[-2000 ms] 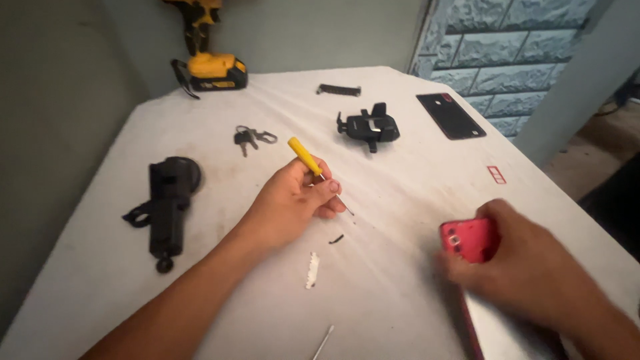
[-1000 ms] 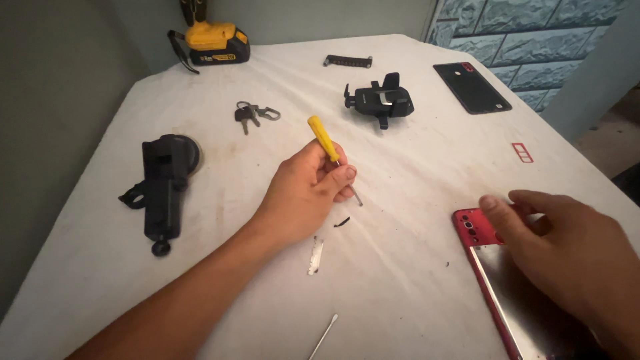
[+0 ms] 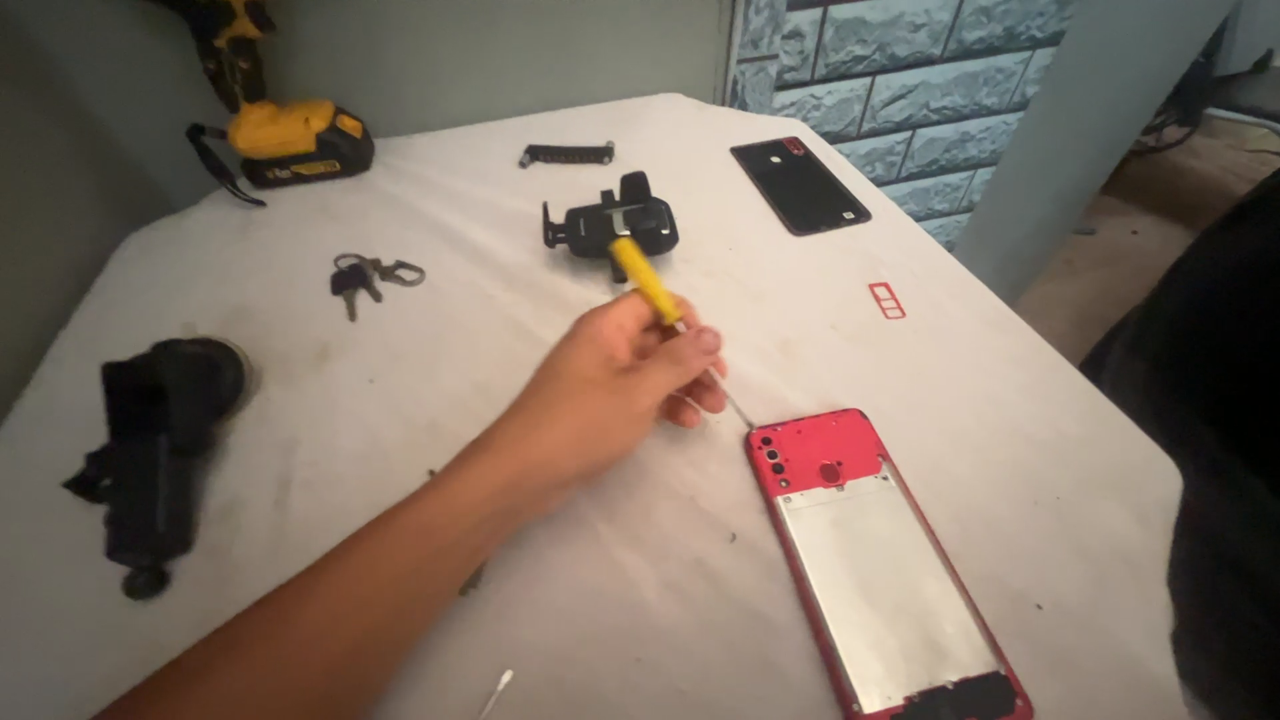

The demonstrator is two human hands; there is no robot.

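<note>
My left hand (image 3: 650,370) is closed around a small screwdriver with a yellow handle (image 3: 645,280). The driver's thin shaft points down to the right, its tip at the top left corner of a red smartphone with its back off (image 3: 865,560). Whether the tip touches the phone I cannot tell. The phone lies on the white-covered table, showing a red upper cover, camera lenses and a silver metal plate. My right hand is out of view. A dark phone back cover (image 3: 800,185) lies at the table's far right, and a small red-edged frame (image 3: 886,301) lies nearer.
Beyond my left hand stands a black phone holder (image 3: 620,225), with a black strip-like object (image 3: 568,154) behind it. Keys (image 3: 360,282) lie left of these. A black suction mount (image 3: 165,450) is at left, a yellow cordless drill (image 3: 290,140) at the back left, a cotton swab (image 3: 497,692) at the near edge.
My left hand has moved right with the screwdriver, whose tip is now at the phone's corner. My right hand, at the phone in the earlier frames, has left the view.
</note>
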